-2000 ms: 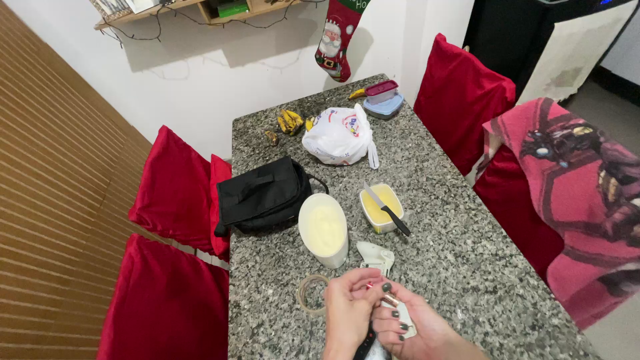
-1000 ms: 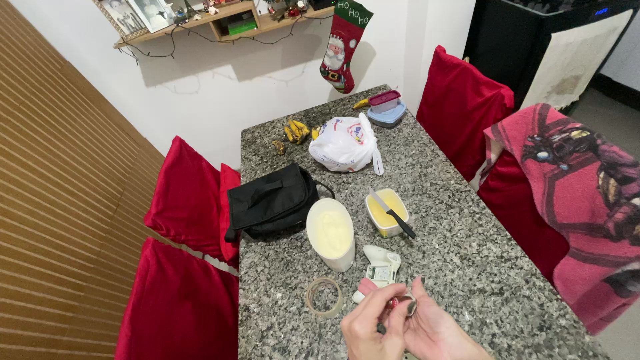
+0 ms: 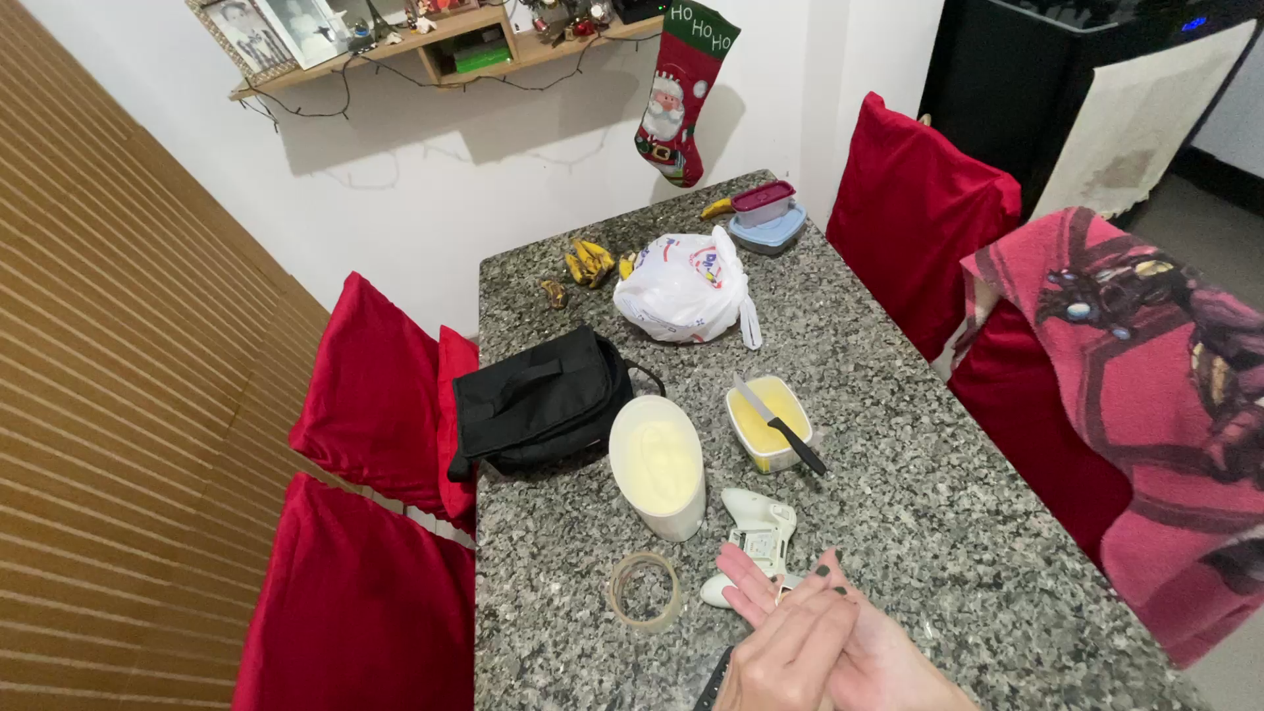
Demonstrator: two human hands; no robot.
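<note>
My left hand (image 3: 790,647), a black band at its wrist, lies over the palm of my right hand (image 3: 884,642). The right palm faces up, and pink fingertips spread out beyond the left hand. A tiny shiny bit shows between the fingers; what it is and which hand has it is unclear. Just behind the hands, a white game controller (image 3: 775,515) lies with its underside up and its battery bay exposed, partly covered by fingers. A roll of clear tape (image 3: 617,592) lies to the left. Farther back are a tall white oval container (image 3: 694,509) with pale yellow contents and a tub (image 3: 788,400) of yellow spread.
A black-handled table knife (image 3: 795,444) rests across the tub. Behind are a black fabric bag (image 3: 533,395), a white plastic bag (image 3: 681,291), bananas (image 3: 590,263) and lidded food containers (image 3: 768,225). Red-covered chairs (image 3: 365,592) flank the granite table (image 3: 918,513).
Two seconds ago a pale flat piece showed in my right hand; now it is out of sight. My hands have shifted, with fingers now spread over the controller, which shows more fully. The view has moved somewhat.
</note>
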